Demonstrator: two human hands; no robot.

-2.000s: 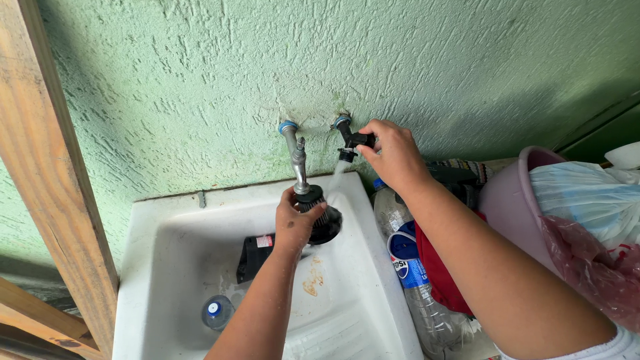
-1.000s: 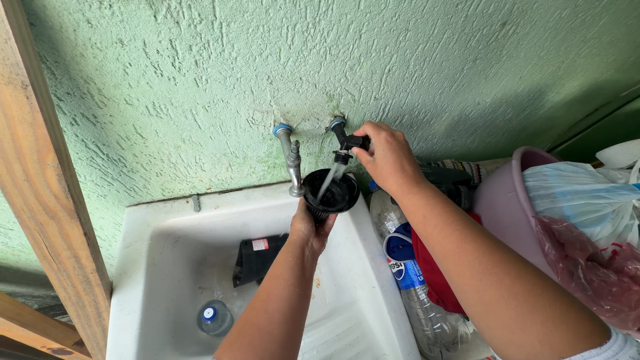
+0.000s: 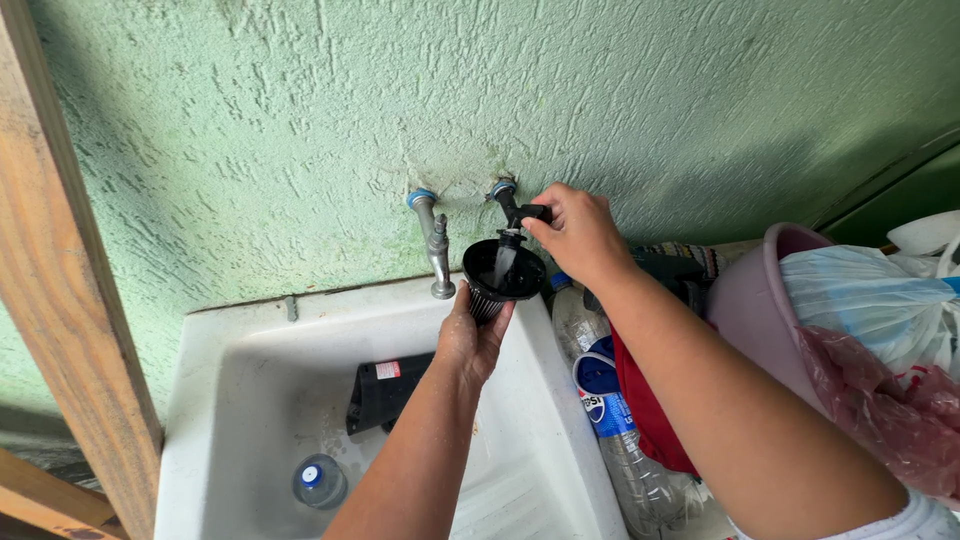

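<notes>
My left hand (image 3: 472,337) grips a round black ribbed filter cup (image 3: 504,271), its open mouth tilted up beneath the black plastic tap (image 3: 517,216). Water runs from that tap into the cup. The fingers of my right hand (image 3: 574,225) pinch the tap's handle. Left of it, a metal faucet (image 3: 438,255) sticks out from the wall above the white sink (image 3: 247,322). Down in the basin lie a black plastic part with a small label (image 3: 386,390), partly behind my left forearm, and a clear bottle with a blue cap (image 3: 319,481).
Against the sink's right side lean plastic bottles (image 3: 622,457) with red and blue cloth (image 3: 652,405). A mauve tub (image 3: 757,322) holding plastic bags (image 3: 862,300) stands farther right. At the left rises a wooden beam (image 3: 75,247), with the textured green wall (image 3: 300,112) behind.
Two seconds ago the cup was lower, below the metal faucet. My left hand has raised it and turned its mouth under the stream. My right hand has stayed at the tap.
</notes>
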